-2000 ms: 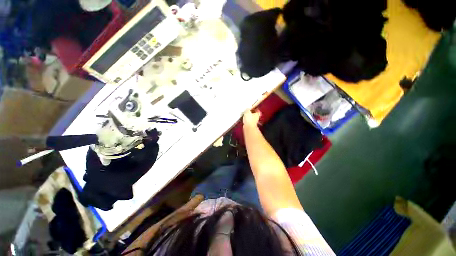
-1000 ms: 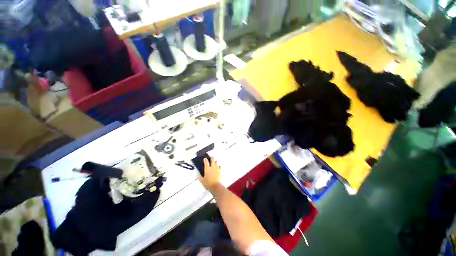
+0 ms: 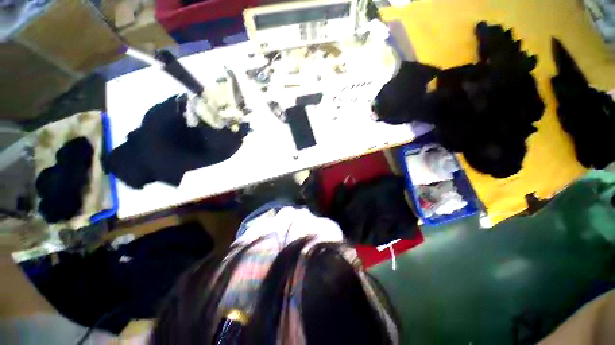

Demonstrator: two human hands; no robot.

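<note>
A black garment piece (image 3: pixel 172 151) lies on the white machine table (image 3: pixel 253 162), spread left of and under the sewing machine head (image 3: pixel 217 104). A black mobile phone (image 3: pixel 301 128) lies flat right of the machine head. Small dark snips or scissors (image 3: pixel 276 110) lie between them, blurred. My left hand is not in view. My right hand is not in view; a skin-toned patch at the lower right corner looks like part of an arm, with no hand showing.
A blue-rimmed basket (image 3: pixel 110 168) with cream cloth stands left. A red bin (image 3: pixel 361 168) with black pieces is below the table. A blue tray (image 3: pixel 442 217) with clear bags stands beside it. A yellow surface (image 3: pixel 533 192) bears black garments. Black cloth (image 3: pixel 155 269) lies lower left.
My right hand was on the phone and is now out of the picture. The phone still lies on the table. The view has turned and shifted.
</note>
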